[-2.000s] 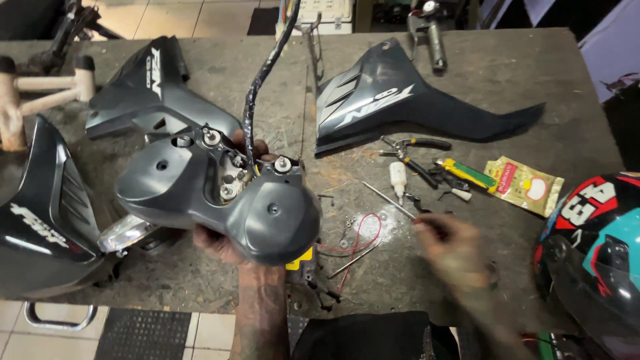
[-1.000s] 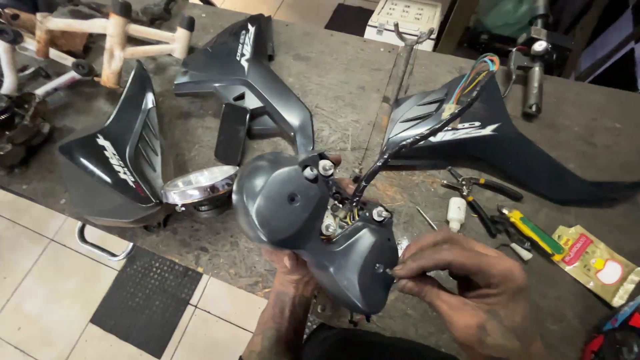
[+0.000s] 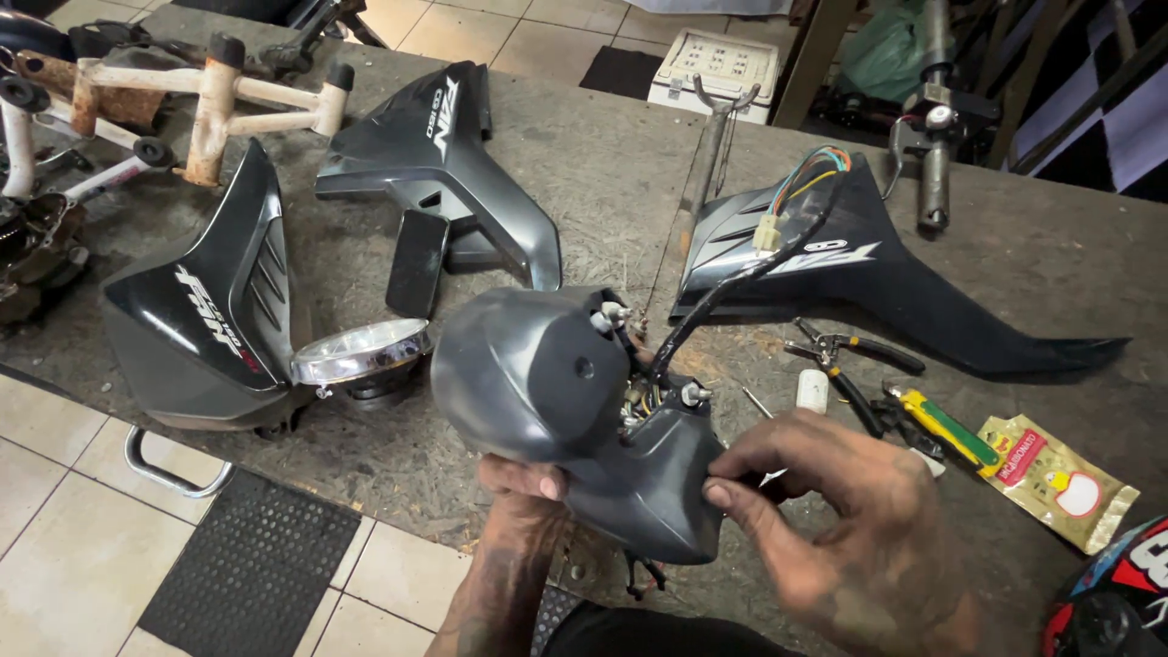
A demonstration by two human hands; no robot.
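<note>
A dark grey motorcycle instrument cluster housing (image 3: 529, 374) is held up above the bench by my left hand (image 3: 525, 502), which grips it from below. Two round pods make up the housing, with metal studs and wires between them. A black-sheathed wiring harness (image 3: 721, 297) runs from it up to a white connector (image 3: 766, 233) lying over a fairing panel. At the right pod's edge, my right hand (image 3: 830, 520) has its thumb and forefinger pinched together; whether something small is between them cannot be told. A thin metal shaft (image 3: 757, 401) shows just beyond that hand.
Dark motorcycle fairing panels (image 3: 205, 328) lie on the worn bench (image 3: 584, 201), with a round headlight (image 3: 360, 351) and a black phone (image 3: 417, 265). To the right are pliers (image 3: 844, 365), a white bottle (image 3: 812, 391), a utility knife (image 3: 944, 429), a yellow packet (image 3: 1058, 479) and a helmet (image 3: 1118, 593).
Two seconds ago my right hand was over the bench, away from the housing; now its fingertips are at the right pod's edge. The view has shifted considerably.
</note>
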